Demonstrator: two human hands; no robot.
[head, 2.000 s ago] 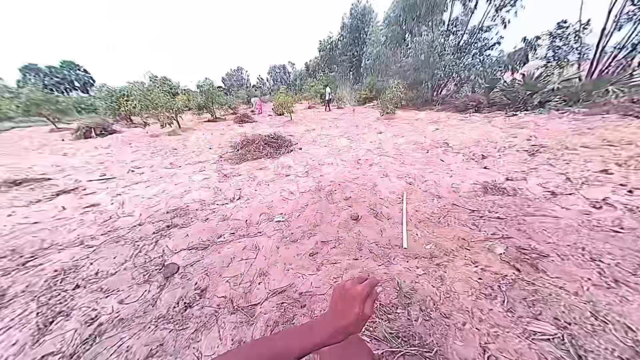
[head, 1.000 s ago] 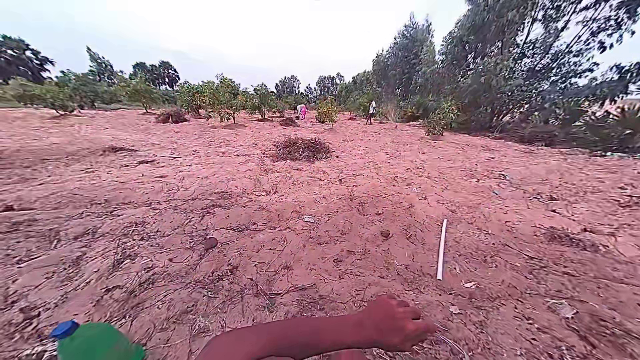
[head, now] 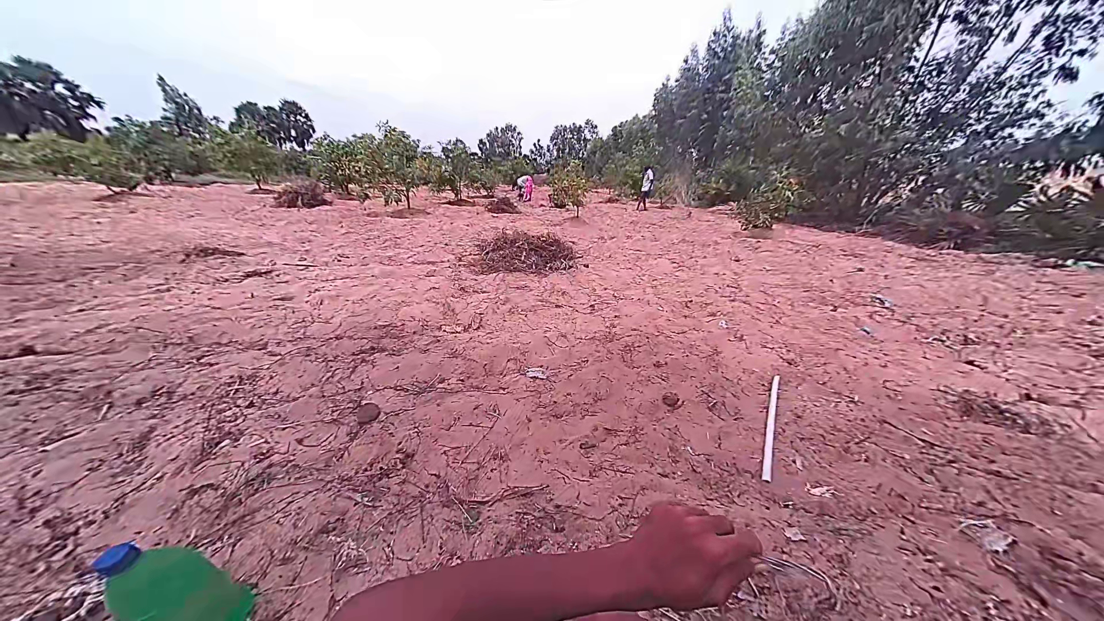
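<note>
My left hand (head: 694, 556) is low in the head view, its forearm reaching in from the bottom edge. The fingers are curled; whether they hold anything is hidden. Thin dry stems (head: 802, 569) lie just right of the knuckles. A bit of skin shows below the wrist at the bottom edge; whether it is my right hand or arm cannot be told. A white stick or pipe (head: 770, 431) lies on the ground beyond my left hand. At the lower left is a green plastic bottle (head: 177, 586) with a blue cap, cut off by the frame.
Reddish soil with scattered twigs surrounds me. Ahead is a heap of dry brush (head: 526, 252). Clods (head: 368, 413) and scraps of litter (head: 992, 536) dot the ground. Farther off are small trees (head: 397, 164), a standing person (head: 646, 187) and at least one more person (head: 527, 187). Tall trees line the right.
The green bottle has come into view at the lower left. My left hand appears farther right in the frame than two seconds ago, still with curled fingers. The view has tilted up and turned.
</note>
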